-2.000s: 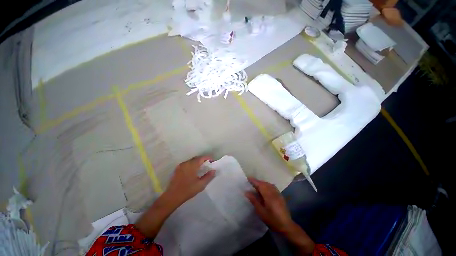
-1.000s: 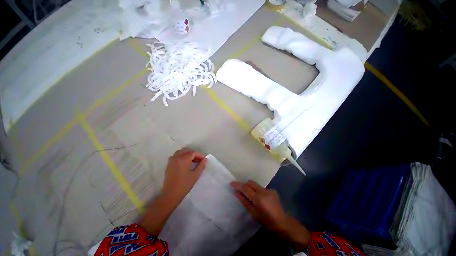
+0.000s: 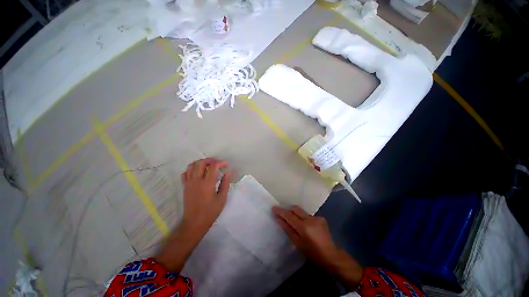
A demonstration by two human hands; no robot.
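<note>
A thin white cut panel (image 3: 243, 232) lies at the table's near edge, its narrow end pointing up and away from me. A folded layer shows near that end. My left hand (image 3: 206, 188) is at the panel's upper left corner, fingers bent close to the edge; whether it pinches the fabric cannot be told. My right hand (image 3: 307, 232) rests with its fingertips on the panel's right edge. The glue bottle (image 3: 323, 159), with a long thin nozzle, lies on the stack of finished white U-shaped panels (image 3: 365, 127) and partly on the table.
A pile of curly white tape strips (image 3: 214, 78) lies beyond the panel. Loose white fabric (image 3: 191, 17) and another labelled bottle (image 3: 221, 24) are behind it. Yellow lines (image 3: 127, 168) mark the table. A blue object (image 3: 432, 235) and folded white fabric (image 3: 493, 243) are off the table at right.
My left hand has shifted slightly left and up at the panel's corner, its fingers more spread. My right hand stays at the right edge. The view has swung from its earlier position.
</note>
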